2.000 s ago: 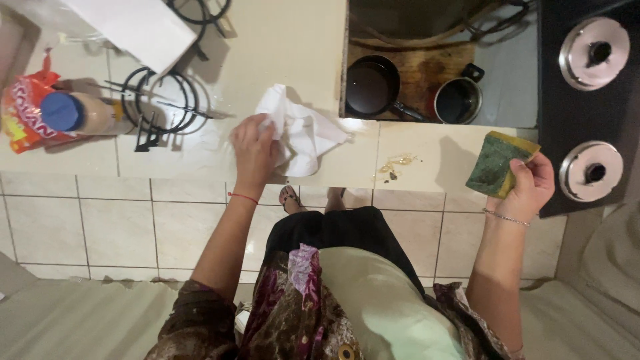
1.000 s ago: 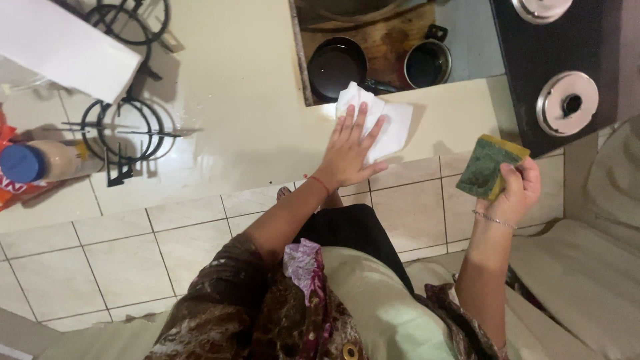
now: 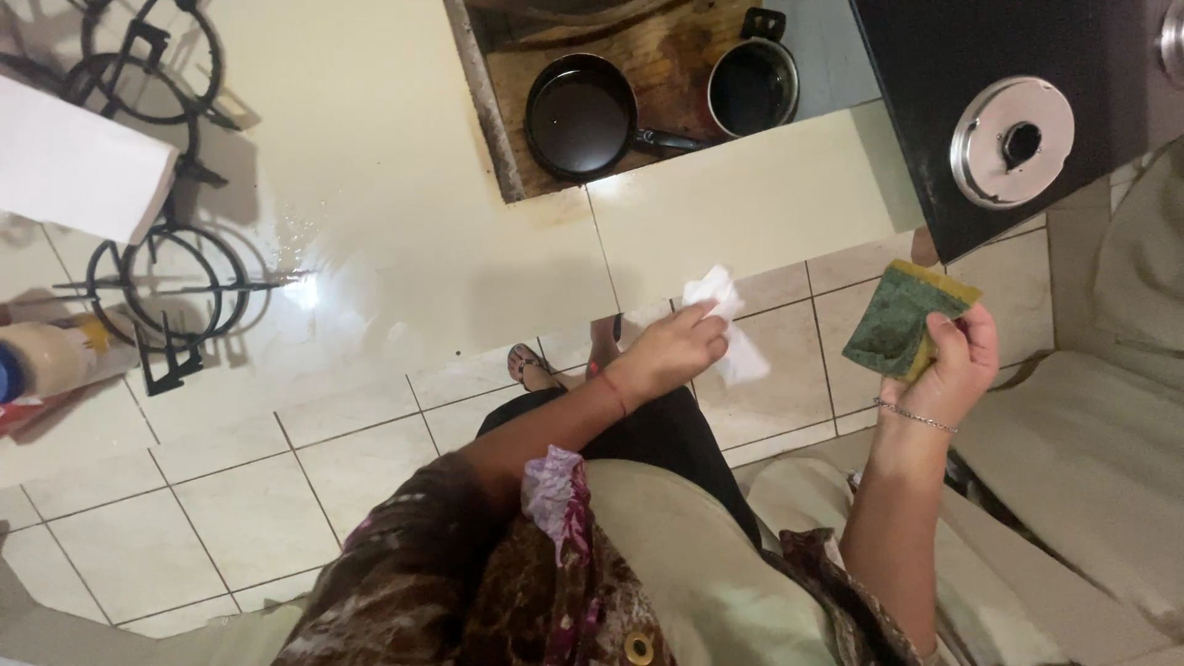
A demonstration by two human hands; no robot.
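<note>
My left hand (image 3: pixel 673 353) grips a crumpled white paper towel (image 3: pixel 735 338) just off the front edge of the tiled countertop (image 3: pixel 398 250). Held between thumb and fingers of my right hand (image 3: pixel 953 356) is a green and yellow scouring sponge (image 3: pixel 897 319), its green side up, over the floor below the black cooktop. Wet spots glisten on the counter's left part, and a small dark speck lies near its front edge.
A black frying pan (image 3: pixel 581 116) and a small pot (image 3: pixel 754 88) sit in a recess behind the counter. The black cooktop (image 3: pixel 902 120) carries a metal burner (image 3: pixel 1013 141). At left are black pan supports (image 3: pixel 185 287), a white folded sheet (image 3: pixel 79 157) and a blue-capped jar (image 3: pixel 65 356).
My left hand has moved right with the paper towel, off the counter edge. The yellowish crumbs seen on the counter earlier no longer show there. The view has shifted and turned.
</note>
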